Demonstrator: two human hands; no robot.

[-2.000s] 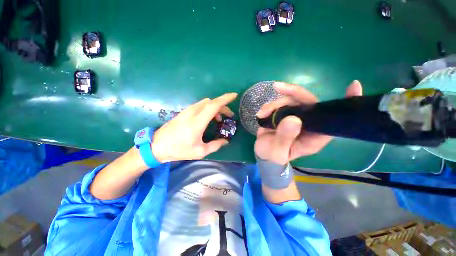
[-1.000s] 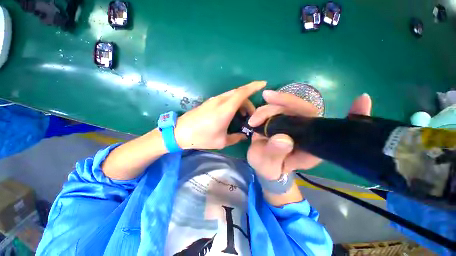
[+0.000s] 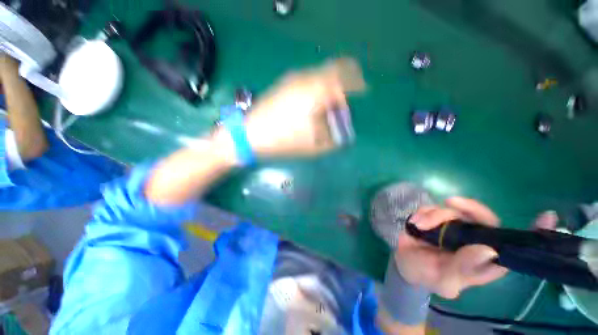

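Note:
My left hand (image 3: 298, 111) is blurred, raised over the green bench mat (image 3: 367, 39), with a small dark housing (image 3: 340, 125) at its fingers. My right hand (image 3: 452, 252) holds the black electric screwdriver (image 3: 524, 248) level, its nose pointing left over the edge of the grey speckled disc (image 3: 398, 208). The bit tip cannot be made out. Two housings lie side by side: one (image 3: 422, 122) and another (image 3: 446, 120). Another small housing (image 3: 420, 61) lies above them.
A black looped strap or headset (image 3: 177, 52) and a white round device (image 3: 90, 77) lie upper left. Another person's arm (image 3: 25, 108) is at the left edge. Small dark parts lie at the right, near a pale green fan (image 3: 587, 298). Cardboard boxes (image 3: 26, 268) stand below left.
My left hand has moved away from the screwdriver nose, up the mat, with the housing. My right hand still holds the screwdriver, now beside the disc. The view has shifted left and up.

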